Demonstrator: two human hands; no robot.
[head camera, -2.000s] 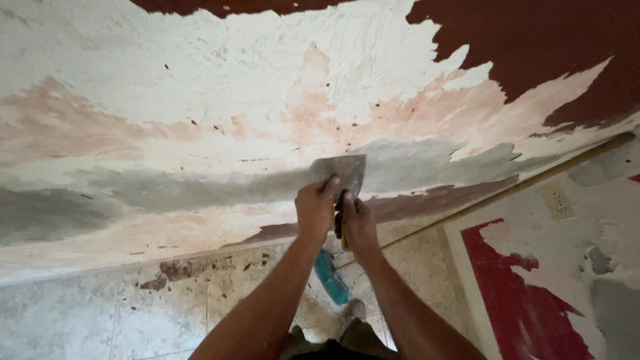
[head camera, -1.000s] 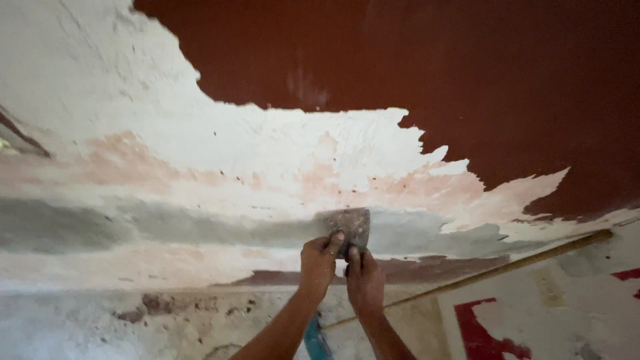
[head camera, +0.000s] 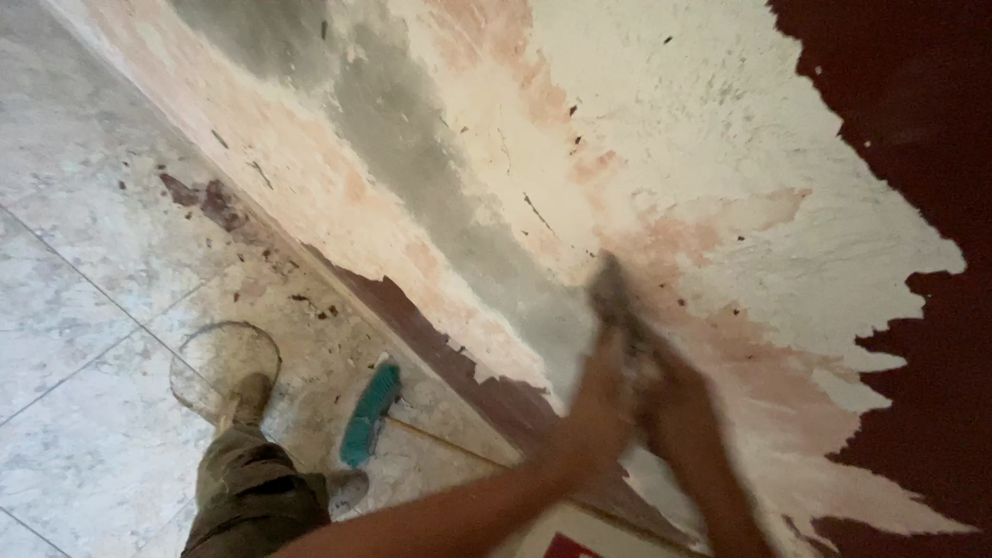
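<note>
Both my hands are together on a putty knife (head camera: 608, 287), its metal blade blurred and seen near edge-on by the grey band of the wall. My left hand (head camera: 608, 387) is on the near side of the tool, and my right hand (head camera: 674, 380) closes around it from the right. The handle is hidden by my fingers. Around them the wall (head camera: 496, 194) shows cream, pinkish and grey patches, with dark red paint (head camera: 914, 139) peeled to a ragged edge at the right and a brownish strip of paint (head camera: 387, 298) along its foot.
A teal broom head (head camera: 370, 415) with a thin handle (head camera: 449, 443) lies on the tiled floor beside my shoe (head camera: 252, 395). A wire-like ring (head camera: 232, 324) surrounds part of that foot. Dark paint flakes (head camera: 221, 205) are scattered along the wall's foot.
The view has turned strongly and now shows more floor, with the broom and my leg. The blade, seen broadside before, now shows narrow. Both hands remain together on the tool.
</note>
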